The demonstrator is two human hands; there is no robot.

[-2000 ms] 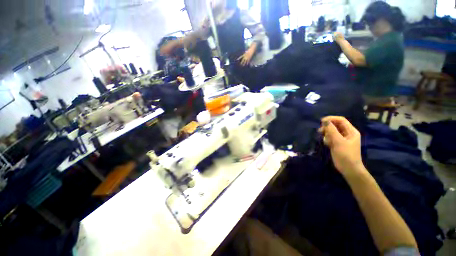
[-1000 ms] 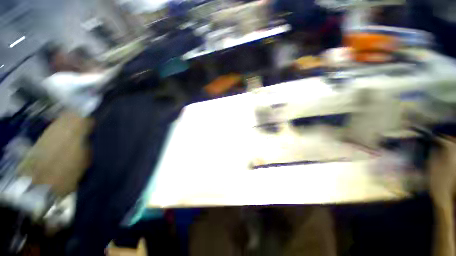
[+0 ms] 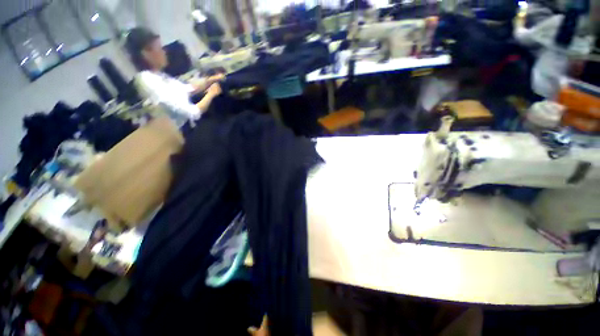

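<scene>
Long black garment pieces (image 3: pixel 270 170) hang over the left end of the white machine table (image 3: pixel 355 243). The fingertips of my left hand (image 3: pixel 260 327) show at the bottom edge, beside the hanging cloth; the rest of the hand is hidden or cut off, so its grip cannot be told. A skin-coloured patch shows right of the cloth at the bottom edge, unclear what it is. My right hand is not in view. The cream-white sewing machine (image 3: pixel 506 161) stands on the table, with no cloth seen under its needle.
A turquoise bin rim (image 3: pixel 230 272) shows behind the cloth. A brown cardboard sheet (image 3: pixel 131 174) stands at the left. A person in white (image 3: pixel 164 95) works at the back left. An orange box (image 3: pixel 579 108), a wooden stool (image 3: pixel 342 119) and a pinkish object (image 3: pixel 574 265) also show.
The view has swung left, so the machine now sits at the right and the black cloth nearer the middle. My right hand and forearm have left the picture. Left fingertips now show by the cloth.
</scene>
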